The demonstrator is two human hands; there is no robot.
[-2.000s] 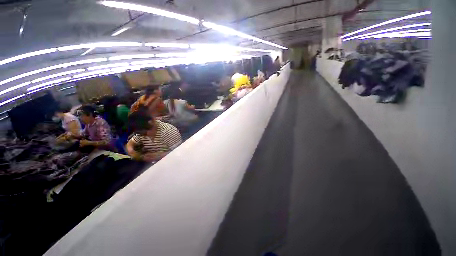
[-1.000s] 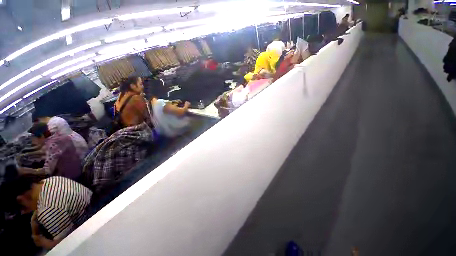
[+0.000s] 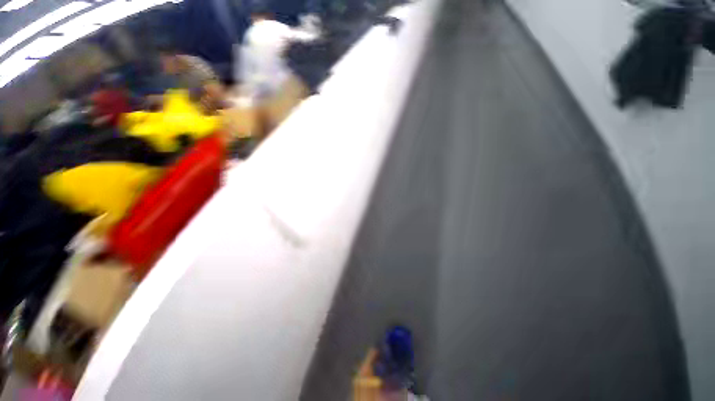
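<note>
A blue bottle with a rounded top shows at the bottom of the head view, over the grey aisle floor. A hand, which looks like my left hand, is blurred and cut off by the bottom edge. Its fingers are against the left side and lower part of the bottle and seem closed around it. The lower end of the bottle is hidden. A small pale patch beside it at the bottom edge is too blurred to name. My right hand cannot be made out.
A low white wall runs along the left of the grey aisle. Beyond it are yellow and red cloth and blurred people. Dark cloth hangs over the right wall.
The view has tilted down and moved along the aisle. The blue bottle now shows higher in the picture, with fingers beside it. The small skin-coloured spot right of it is gone.
</note>
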